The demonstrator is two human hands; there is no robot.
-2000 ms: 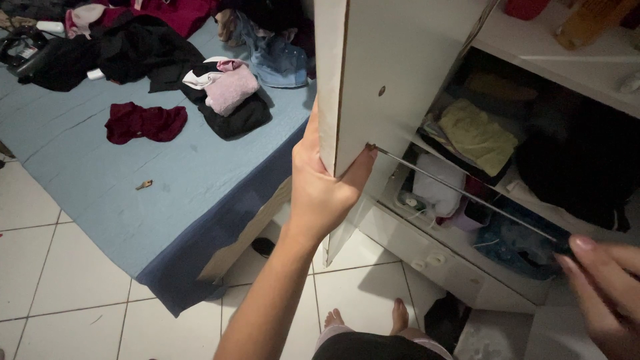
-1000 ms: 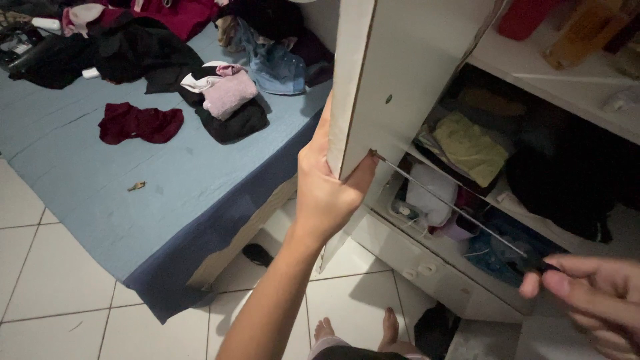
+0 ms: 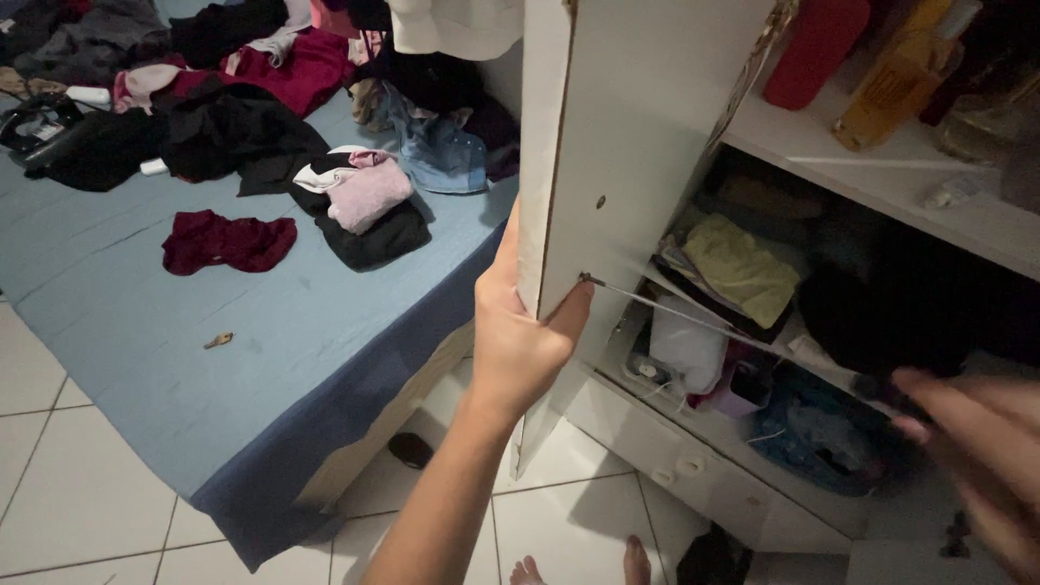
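A white cabinet door [image 3: 634,154] stands swung out between the bed and the cabinet. My left hand [image 3: 528,341] grips its edge, the thumb on the inner face beside a small screw [image 3: 584,277]. A long thin screwdriver [image 3: 715,325] reaches from that screw to the right, its tip at or against the screw head. My right hand [image 3: 967,439], blurred, is at the dark handle of the screwdriver; how the fingers close on it is hard to tell. Above the screw, the door has a small dark hole [image 3: 601,201].
Shelves [image 3: 886,187] on the right hold bottles and folded clothes, with a drawer [image 3: 707,479] below. On the left, the bed [image 3: 106,325] bears scattered clothes and a small metallic piece [image 3: 218,340]. My bare feet [image 3: 638,561] stand on the tiled floor.
My right hand shifts about the screwdriver's handle, its fingers changing pose. My left hand keeps its hold on the door, and the screwdriver stays at the same spot on it.
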